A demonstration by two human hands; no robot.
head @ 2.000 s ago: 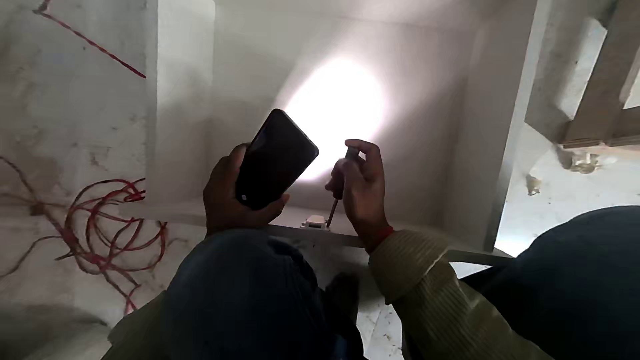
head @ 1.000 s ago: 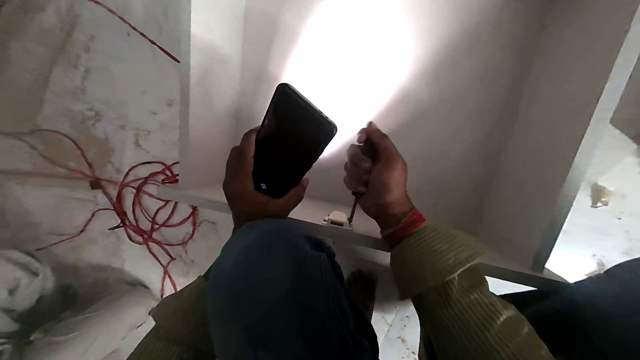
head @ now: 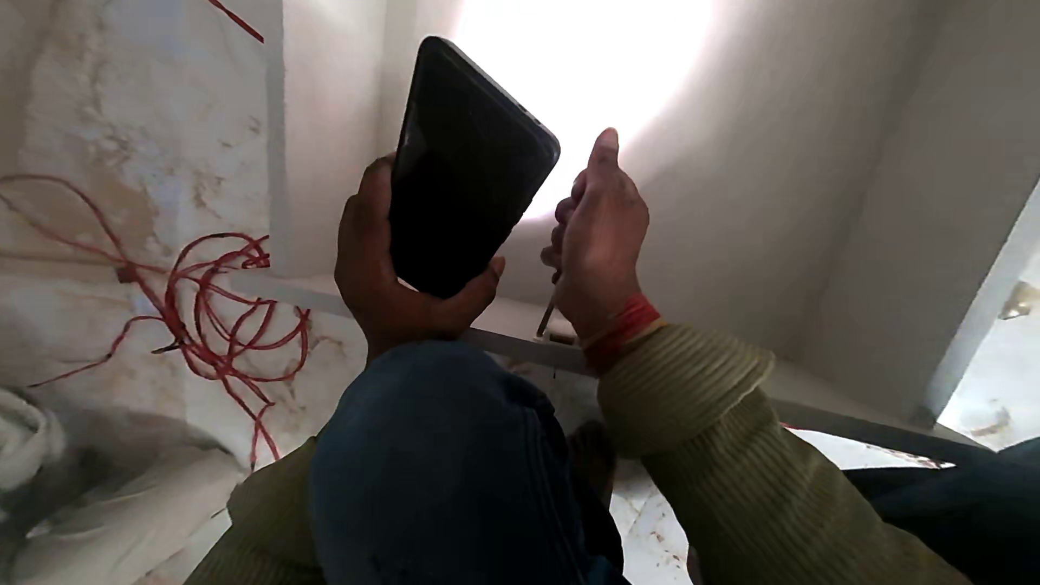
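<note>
My left hand (head: 390, 276) grips a dark smartphone (head: 463, 171), its black screen toward me and a bright light falling on the white panel beyond it. To its right, my right hand (head: 605, 236) is closed around a screwdriver; its handle is hidden in my fist. The thin metal shaft (head: 547, 317) points down to a small pale fitting (head: 562, 331) on the edge of the white box-like cabinet. My wrist partly hides the fitting, so whether the tip sits in a screw cannot be told.
The white cabinet's side wall (head: 886, 219) rises at the right. Tangled red cable (head: 219, 317) lies on the stained floor at the left, above a pale sack or cloth (head: 130, 520). My bent knee (head: 439, 455) in blue jeans is close below the cabinet edge.
My right hand has turned about the screwdriver, and its thumb now points up. The left hand keeps hold of the phone. The view has moved nearer.
</note>
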